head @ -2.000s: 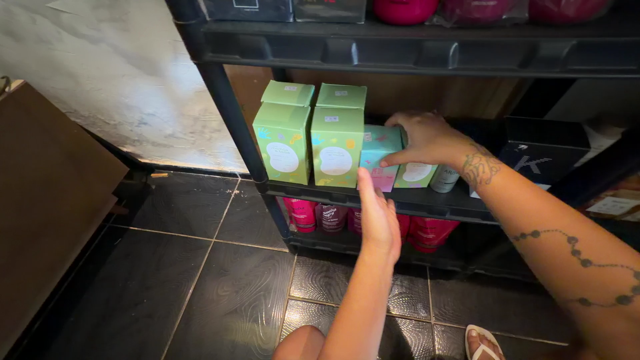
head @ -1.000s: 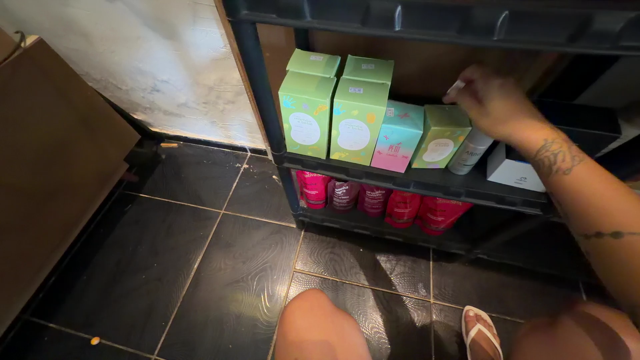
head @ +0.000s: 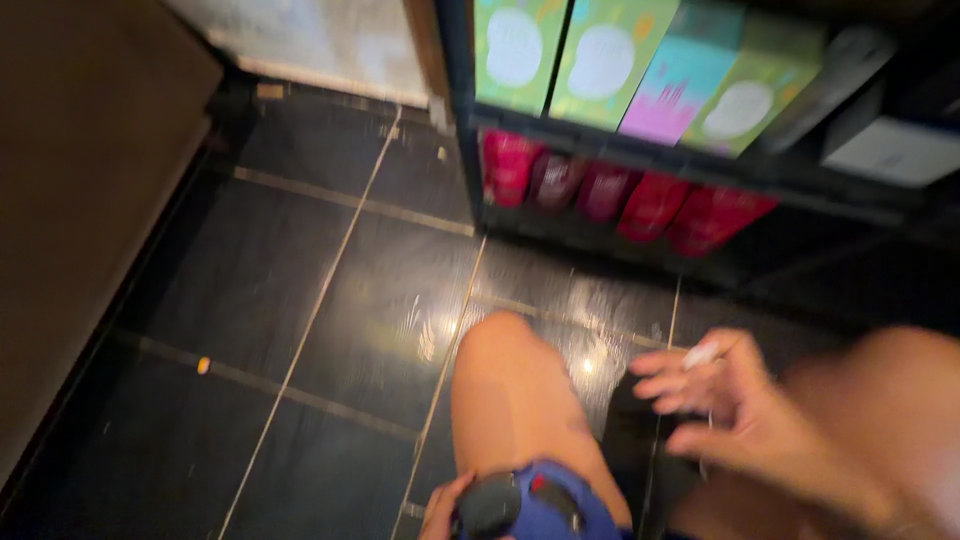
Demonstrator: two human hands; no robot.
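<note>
My right hand (head: 720,397) is at the lower right, blurred, above the floor and beside my bent knee. Its fingers are spread, and a small white patch shows at one finger; what it is cannot be told. At the bottom edge, part of my left hand (head: 444,506) touches or lies beside a dark rounded object (head: 487,504) over blue material (head: 581,499) on my thigh. Whether it grips that object is unclear. On the shelf stand green boxes (head: 517,56) (head: 611,60), a teal and pink box (head: 686,71) and a shorter green box (head: 757,90).
The black shelf unit (head: 675,169) fills the upper right, with red and pink packages (head: 652,206) on its lower level. A white and dark box (head: 892,150) sits at the right. A brown panel (head: 82,150) stands at the left, beside black floor tiles (head: 300,247).
My right hand has left the shelf and come down toward my legs. My left hand, at the boxes two seconds ago, is now at the bottom edge. The view has swung down.
</note>
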